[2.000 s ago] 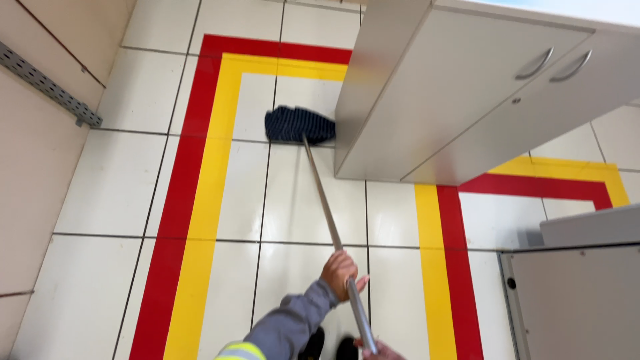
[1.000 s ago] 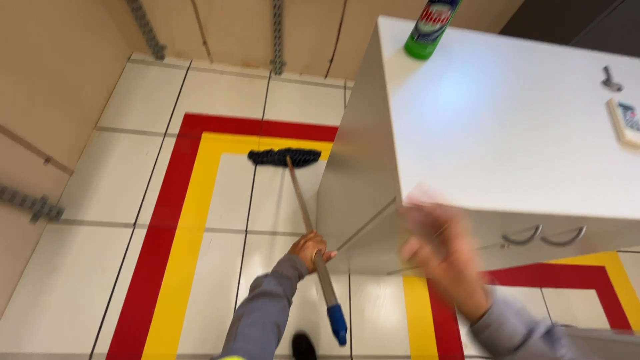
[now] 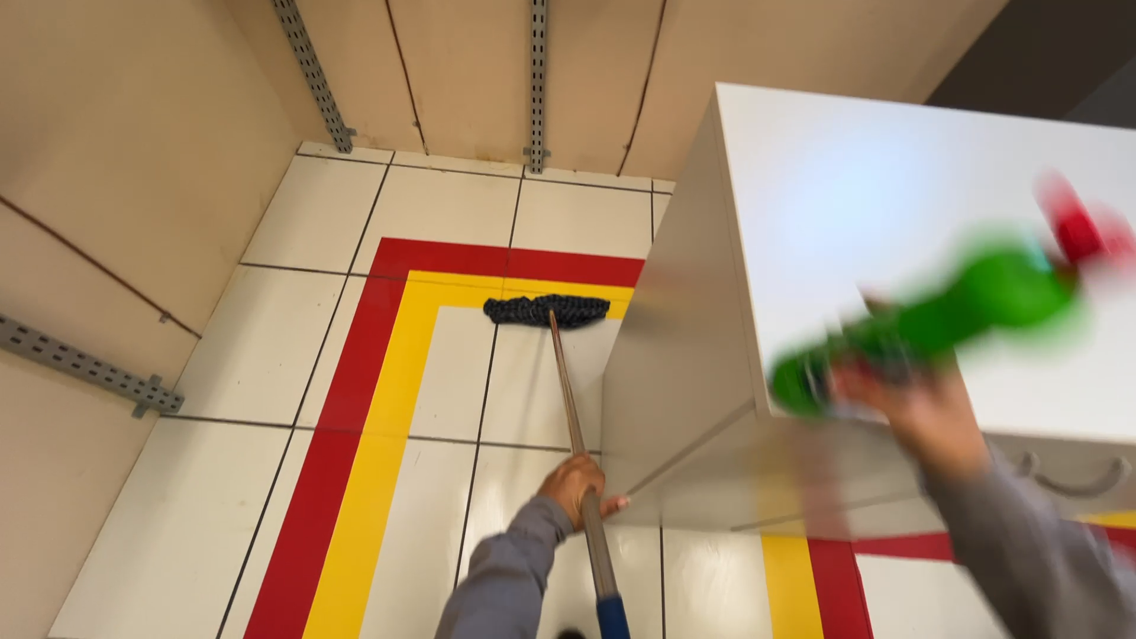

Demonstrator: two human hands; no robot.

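My left hand grips the metal handle of a mop, whose lower end has a blue grip. The dark mop head lies flat on the tiles, beside the grey cabinet's side and over the yellow tape. Over the front left corner of the white cabinet top, my right hand is closed around a green bottle. The bottle is tilted and blurred by motion, with a red part at its upper right end.
Red tape and yellow tape mark the tiled floor around the cabinet. Beige wall panels with perforated metal rails stand behind and at the left. Curved handles stick out from the cabinet front.
My right hand, on the mop handle's end two seconds ago and empty a second ago, now holds the green bottle, which stood on the cabinet top. My left hand has stayed on the handle.
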